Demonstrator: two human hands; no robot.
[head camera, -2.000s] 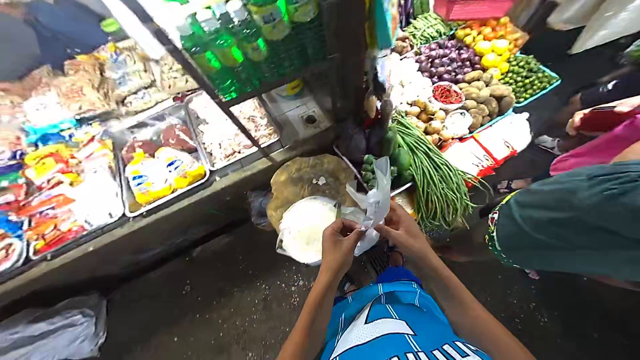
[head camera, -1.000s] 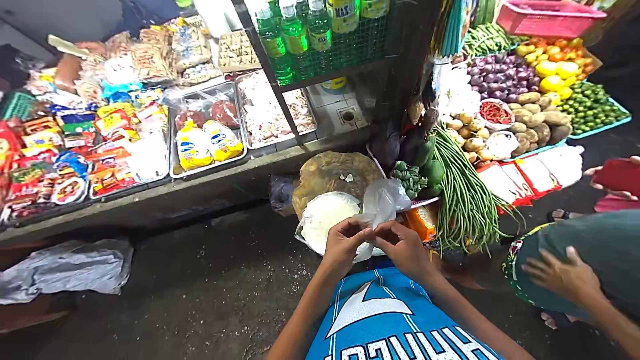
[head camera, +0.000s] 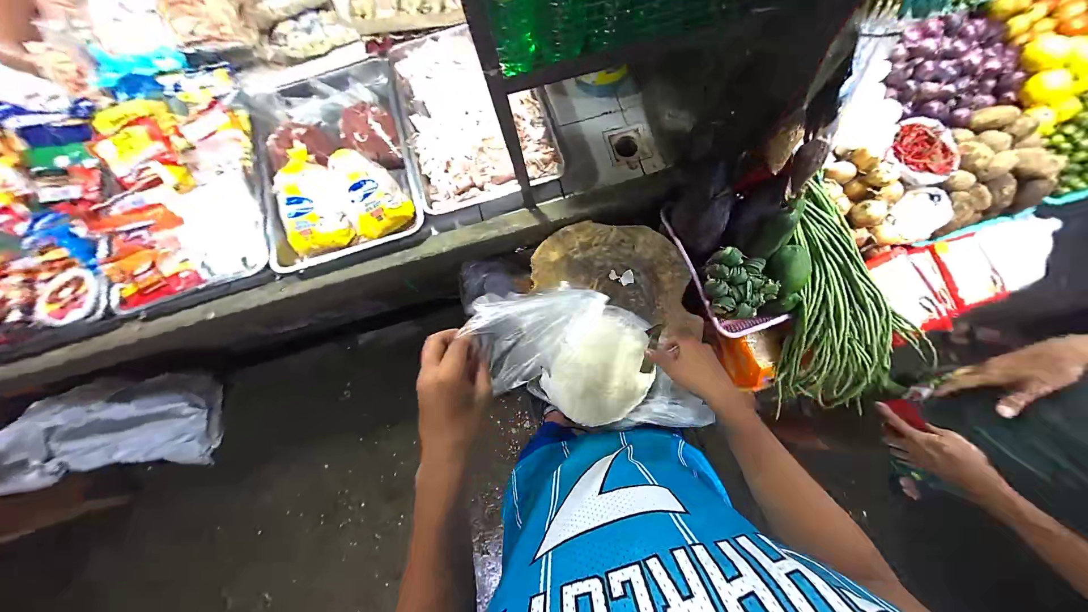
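Note:
My left hand (head camera: 455, 374) grips the left edge of a clear plastic bag (head camera: 527, 327), which is stretched out over a mound of white, fine-looking food (head camera: 599, 370). At the right side of the mound, my right hand (head camera: 690, 364) has its fingers closed on a small dark object (head camera: 651, 350), too blurred to name. The mound rests in more clear plastic, just in front of my blue jersey. Behind it stands a round wooden chopping block (head camera: 612, 255) with small white scraps on top.
A low counter ledge (head camera: 340, 297) runs along the left, bearing trays of packaged food (head camera: 340, 195). Right of the block are a basket of green vegetables (head camera: 739, 327) and long beans (head camera: 841, 306). Another person's hands (head camera: 943, 442) are at the right. Grey plastic (head camera: 110, 429) lies at lower left.
My hands were together on the plastic bag, right of the white mound. Now they are apart on either side of it, and the bag is spread open toward the left.

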